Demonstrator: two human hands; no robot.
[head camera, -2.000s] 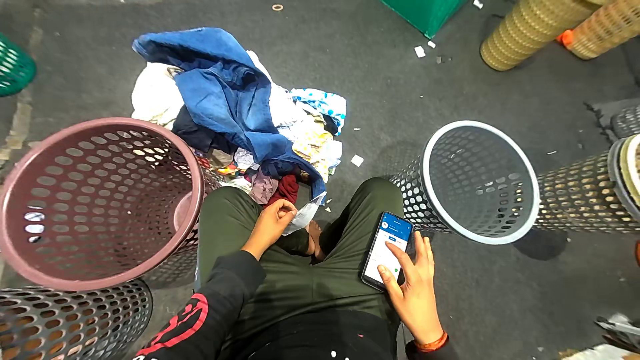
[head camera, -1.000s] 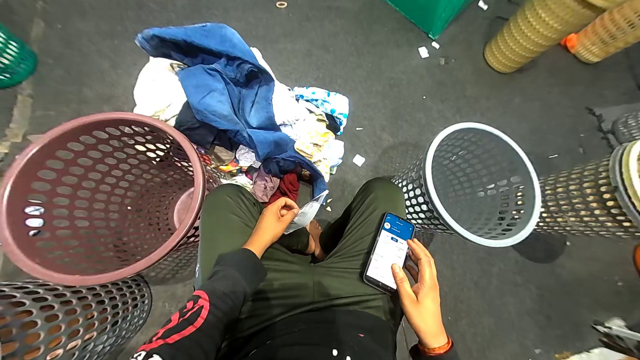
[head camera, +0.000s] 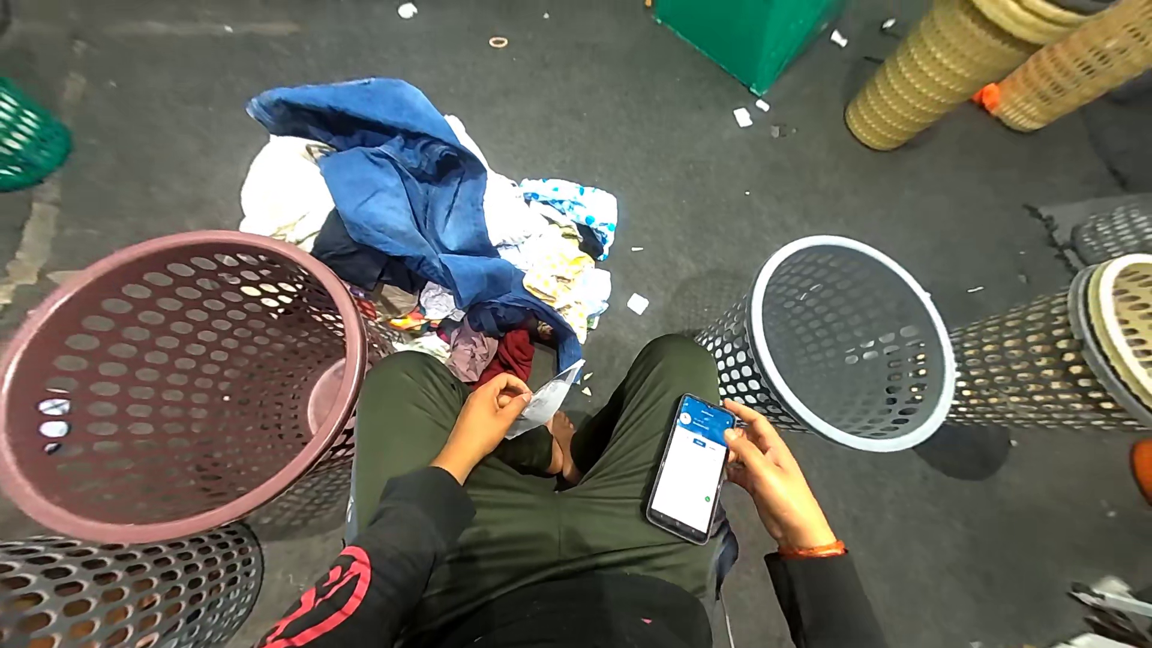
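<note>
My left hand (head camera: 490, 418) pinches a small translucent slip (head camera: 551, 400) between thumb and fingers, over my left thigh. A smartphone (head camera: 691, 472) with its screen lit lies on my right thigh. At its upper right edge is my right hand (head camera: 765, 468), thumb on the screen's side and fingers at the edge; whether it bears the phone's weight is not plain. Beyond my knees lies a heap of clothes, with a blue denim garment (head camera: 414, 198) on top, a white cloth (head camera: 283, 193), a yellow patterned cloth (head camera: 553, 270) and a dark red cloth (head camera: 513, 355).
A maroon perforated plastic basket (head camera: 351, 360) stands at my left, above a grey one (head camera: 126, 585). At my right are a basket with a pale rim (head camera: 940, 360) and stacked baskets lying on their side (head camera: 1026, 373). Further off are yellowish basket stacks (head camera: 936, 72) and a green container (head camera: 747, 36).
My right hand has shifted up along the phone's edge, its thumb now near the top of the screen. The slip in my left hand stands out more above the fingers. The clothes have not moved.
</note>
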